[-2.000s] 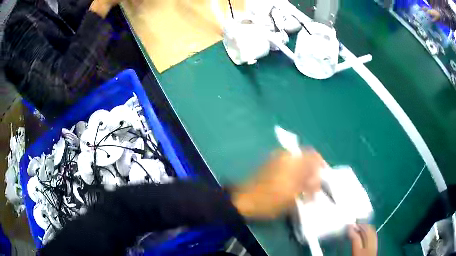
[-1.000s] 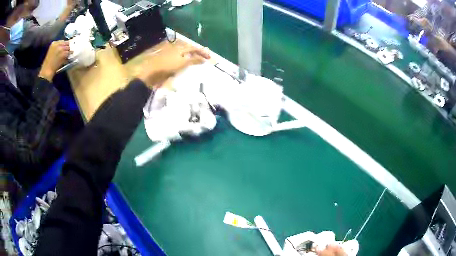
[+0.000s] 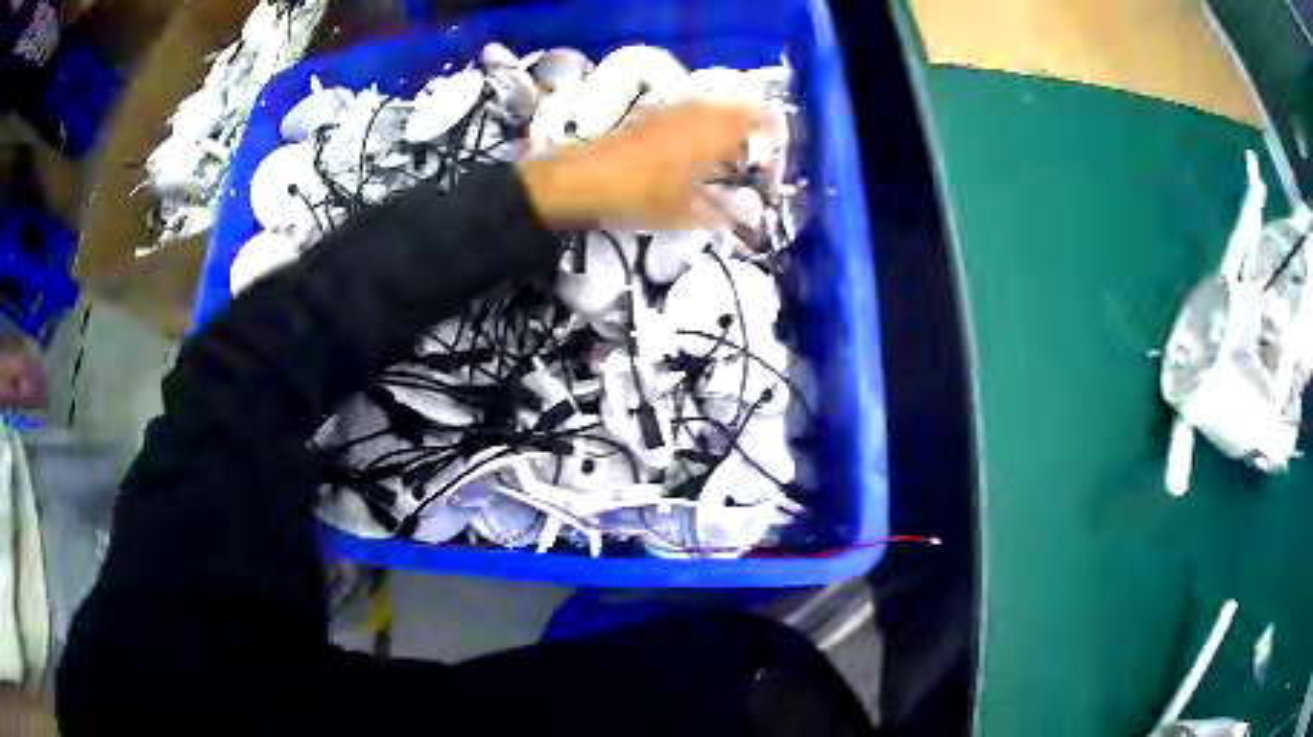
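Observation:
The blue parts bin (image 3: 868, 374) is full of white discs (image 3: 716, 303) with black cables. My left hand (image 3: 655, 170) reaches into its upper right part, over the discs. The hand is blurred and its fingertips point down among the parts, so I cannot tell whether it holds one. My right hand is out of the picture. A white camera housing (image 3: 1231, 353) with white antennas lies on the green bench at the right. Another white unit (image 3: 1202, 727) is cut off at the lower right corner, with a white antenna (image 3: 1198, 665) projecting from it.
A red lead (image 3: 864, 546) hangs over the bin's near right rim. The green bench mat (image 3: 1073, 389) lies right of the bin, past a dark gap along its edge. Cardboard (image 3: 1080, 43) is on the bench's far part. More white parts (image 3: 231, 123) lie at the upper left.
The view has swung left and down onto the bin. My left hand has moved from the white housings on the bench into the bin. My right hand has gone out of view.

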